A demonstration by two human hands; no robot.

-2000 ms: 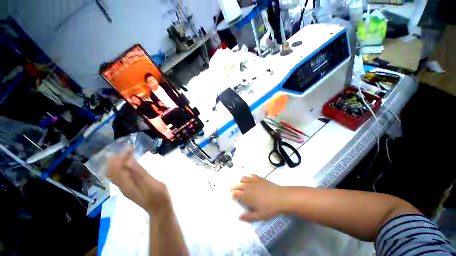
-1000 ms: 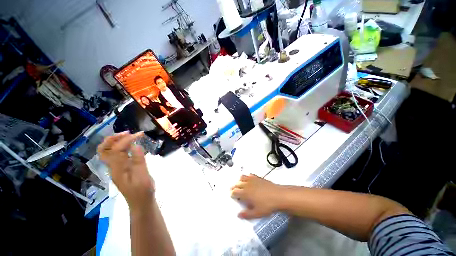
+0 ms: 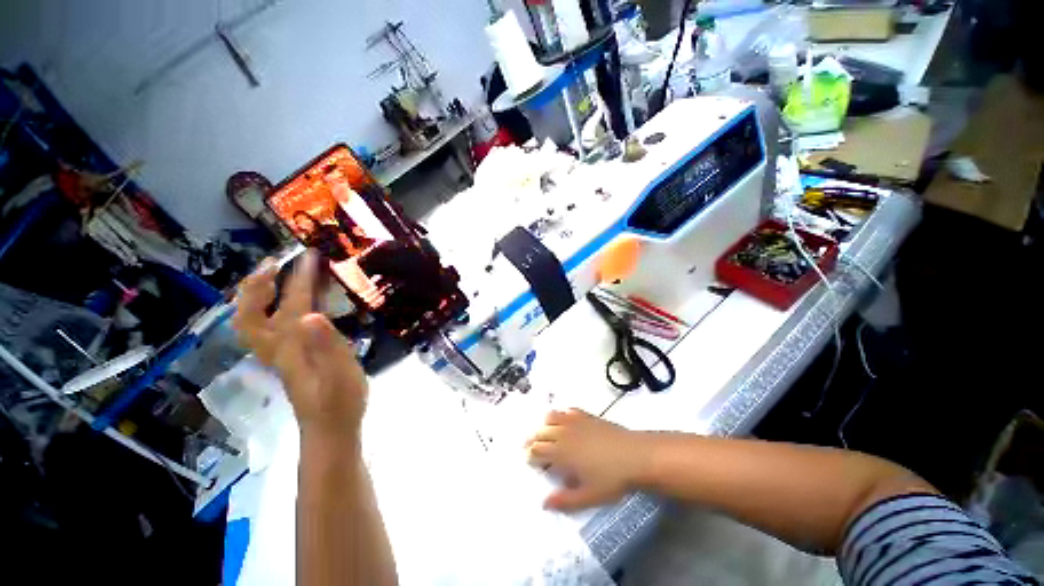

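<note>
White cloth (image 3: 441, 504) lies over the machine table and hangs over its front edge, with a lacy-looking part at the bottom; glare hides most detail. My left hand (image 3: 307, 355) is raised over the cloth's left side beside the lit phone (image 3: 366, 246), fingers apart and blurred, holding nothing. My right hand (image 3: 584, 460) rests on the cloth in front of the needle area (image 3: 509, 378), fingers curled down; whether it grips cloth cannot be told. The white sewing machine (image 3: 687, 195) stands behind, with a black strap (image 3: 535, 272) over its arm.
Black-handled shears (image 3: 639, 355) and slim pink and red tools (image 3: 643, 311) lie right of the needle. A red tray (image 3: 776, 263) of small metal parts stands further right. A ruler strip (image 3: 733, 414) edges the table. Thread cones (image 3: 513, 52) stand behind the machine.
My left hand has risen from the cloth to beside the phone, its fingers spread. My right hand has stayed almost in place. The view has shifted slightly, and the phone's picture has changed.
</note>
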